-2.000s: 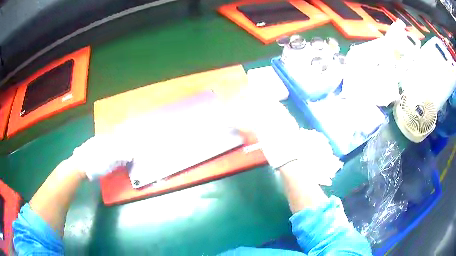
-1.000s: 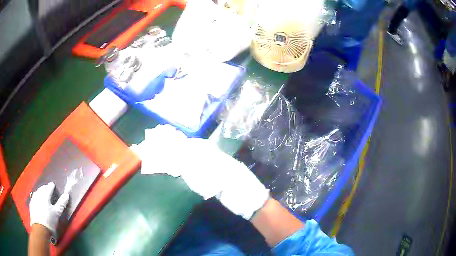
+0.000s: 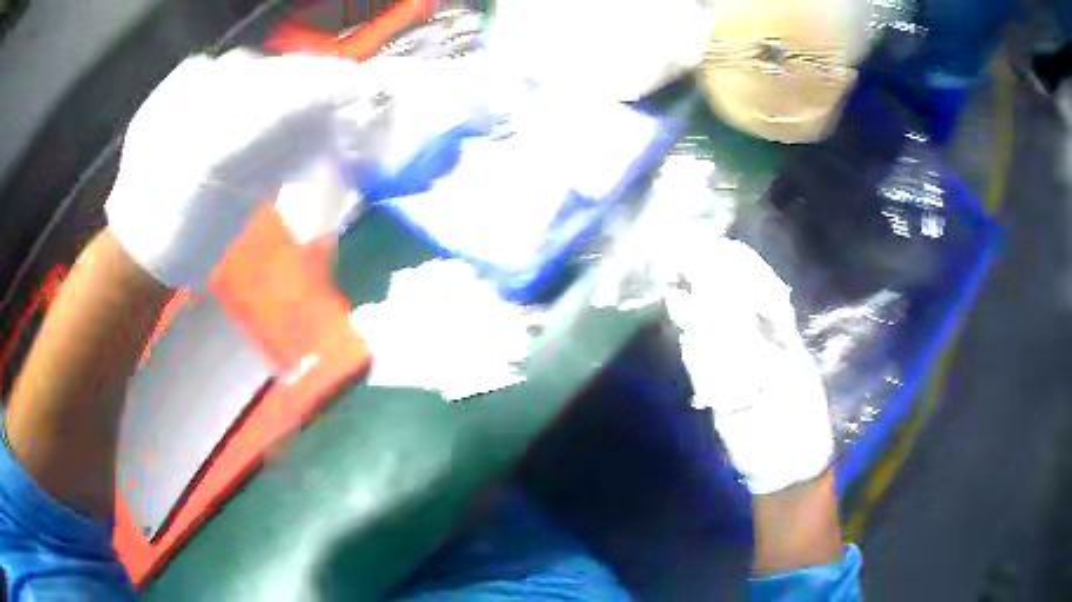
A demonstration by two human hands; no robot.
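Note:
A flat grey screen unit lies on an orange-red foam pad at the left, partly hidden by my left forearm. My white-gloved left hand is raised over the far part of the pad, near the bottles; its fingers are blurred and what it holds is unclear. A crumpled white wiping cloth lies on the green bench between pad and bin. My white-gloved right hand is over the bin's near side, beside clear plastic film; its fingertips merge with the glare, so its grip cannot be told.
A blue tray with white wipes stands beyond the cloth. A cream fan and a white jug or bag stand behind it. A blue bin with clear film is at the right, below the green bench.
My left hand has moved from the screen unit up towards the bottles. My right hand has moved right, to the bin, and the white cloth now lies apart from it on the bench.

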